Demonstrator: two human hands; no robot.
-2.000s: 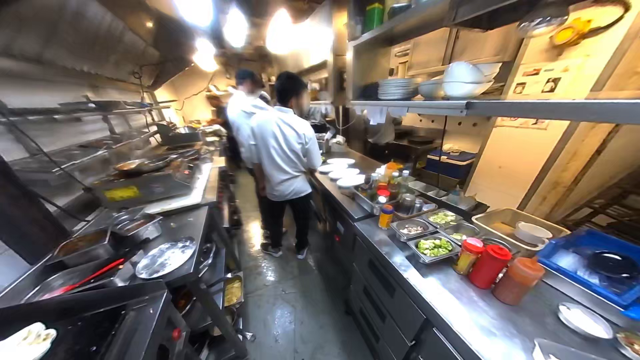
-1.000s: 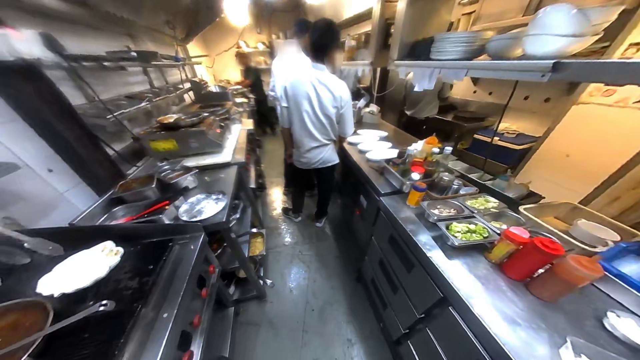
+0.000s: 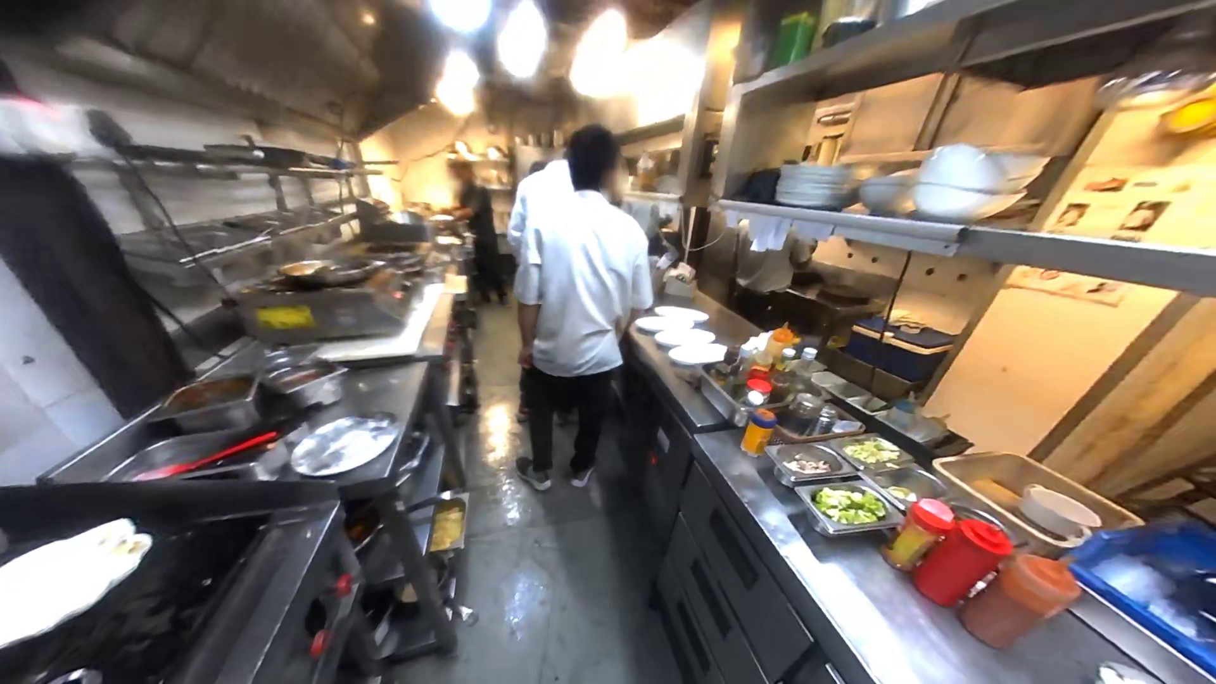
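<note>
Neither my left hand nor my right hand shows. At the lower left, a white oval item (image 3: 71, 579) lies on the dark flat griddle (image 3: 204, 579); what it is, I cannot tell. Beyond it, a foil-like round lid or plate (image 3: 344, 446) rests on the steel side table, near a red-handled utensil (image 3: 209, 456). Along the right counter stand a metal tray of chopped green vegetables (image 3: 848, 506), a red squeeze bottle (image 3: 962, 560), an orange-brown sauce bottle (image 3: 1021, 600) and a yellow jar with a red lid (image 3: 920, 534). White plates (image 3: 696, 353) sit farther back on that counter.
Two people in white shirts (image 3: 584, 285) stand in the aisle, backs turned. Another person in dark clothes (image 3: 483, 233) is farther off at the left. A steel shelf (image 3: 1073, 252) with stacked bowls overhangs the right counter. A blue crate (image 3: 1154, 579) sits at the right edge.
The view has swung about between frames. The people in white shirts remain in the aisle with their backs turned.
</note>
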